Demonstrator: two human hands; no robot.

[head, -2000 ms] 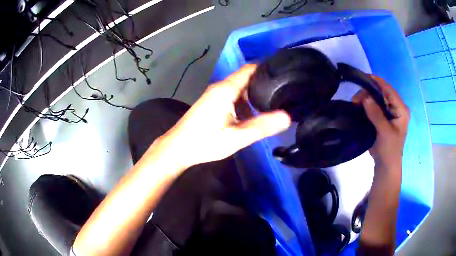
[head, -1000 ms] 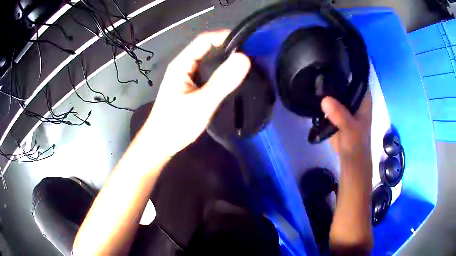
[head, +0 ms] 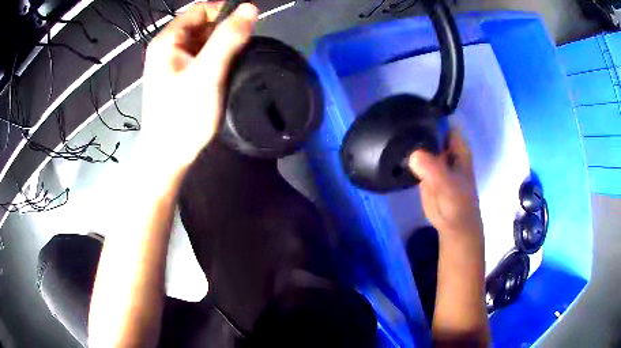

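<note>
Black over-ear headphones are held up between my two hands in front of the blue bin. The left ear cup [head: 274, 102] faces me, with a dark slot at its centre. The right ear cup [head: 385, 146] is over the bin. The headband [head: 449, 61] rises from the right cup and runs out of the top of the picture. My left hand [head: 194, 75] grips the headphones above the left cup, thumb on top. My right hand [head: 446, 180] holds the right cup at its lower right side, thumb on its face.
The blue bin [head: 558, 170] has a white liner [head: 487, 136] and other headphones [head: 531, 231] lying at its right side. Black cables [head: 82, 146] hang off the white-edged rack at the left. My knees are below. Light blue panels stand at the far right.
The headphones have turned upright and been spread wider. My left hand has moved left and up, and the left cup now faces me. My right hand has moved slightly down and left with the right cup.
</note>
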